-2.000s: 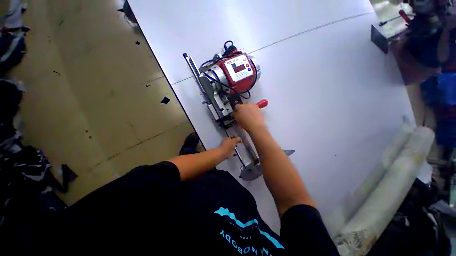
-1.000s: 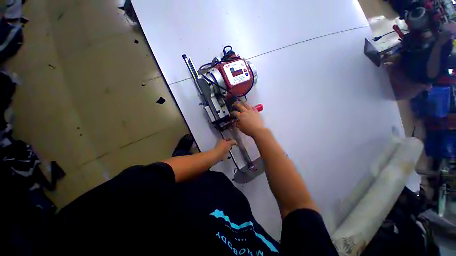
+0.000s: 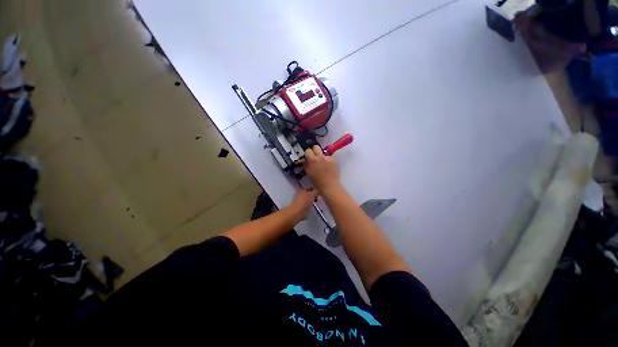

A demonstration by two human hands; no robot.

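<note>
The cloth cutting machine (image 3: 306, 101) lies on its side on the white table, its red motor housing away from me. Its red handle (image 3: 339, 144) points right. The grey base plate (image 3: 362, 220) is at the near end, partly behind my right forearm. My right hand (image 3: 320, 167) is at the machine just below the motor, its fingers bent against the metal parts. My left hand (image 3: 306, 201) is at the bars between motor and base plate, fingers close together. What the fingers of either hand grip is too small to tell.
The white table (image 3: 434, 122) has its left edge beside the machine. A long off-white roll (image 3: 542, 237) lies at the right. A metal box-like tray (image 3: 500, 22) is at the table's far right corner. Dark fabric scraps (image 3: 54, 251) lie on the floor at the left.
The view has shifted. The red handle now shows more fully and the base plate is seen wider, past my right forearm. Both hands stay at the machine, the right hand's fingers more bent.
</note>
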